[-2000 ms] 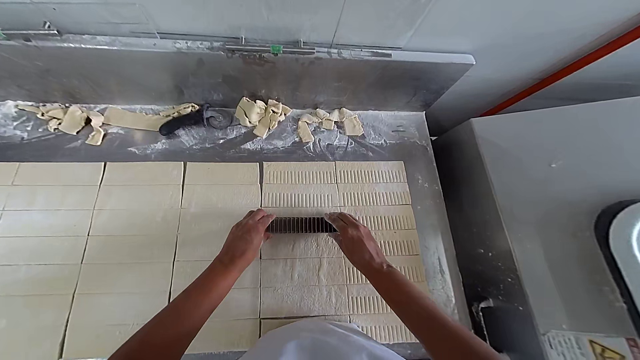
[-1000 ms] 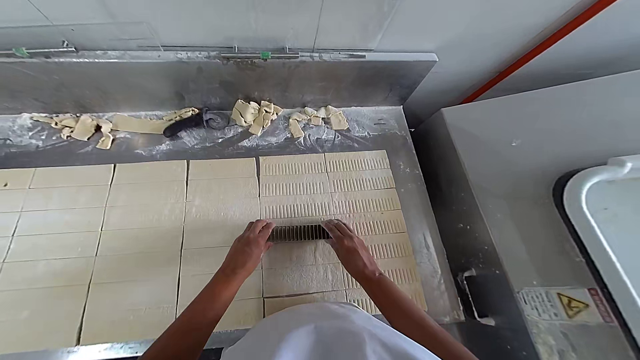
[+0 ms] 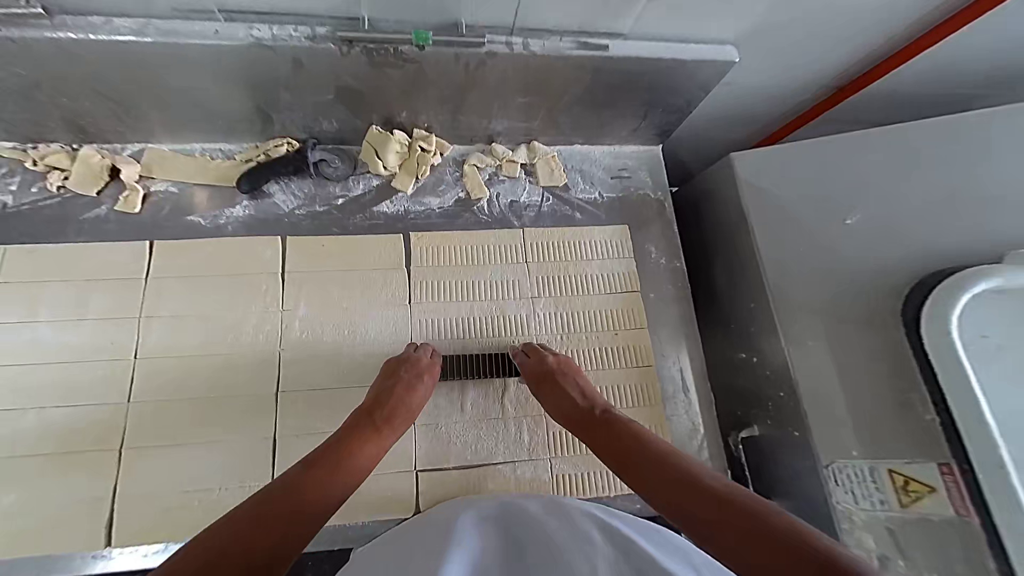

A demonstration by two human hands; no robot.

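Note:
Between my hands is a dark multi-blade dough cutter [image 3: 480,366], level on a rectangle of dough in the fourth row of the second column from the right. My left hand [image 3: 410,376] grips its left end and my right hand [image 3: 552,376] its right end. Rows of short parallel slits mark the dough pieces [image 3: 468,290] above it and the right-hand column [image 3: 588,282]. Below the cutter, the dough [image 3: 482,442] has no slits. Plain dough rectangles [image 3: 204,336] fill the columns to the left. My fingers hide the cutter's ends.
Dough scraps [image 3: 408,156] and a dark-handled tool [image 3: 280,166] lie on the floured steel table [image 3: 608,180] along the back. A steel backsplash [image 3: 480,88] stands behind them. To the right is a grey metal cabinet or machine [image 3: 832,280] with a warning label.
Both hands and the cutter have moved down the column, toward me, by about one row since two seconds ago. Another slitted row now shows above the cutter.

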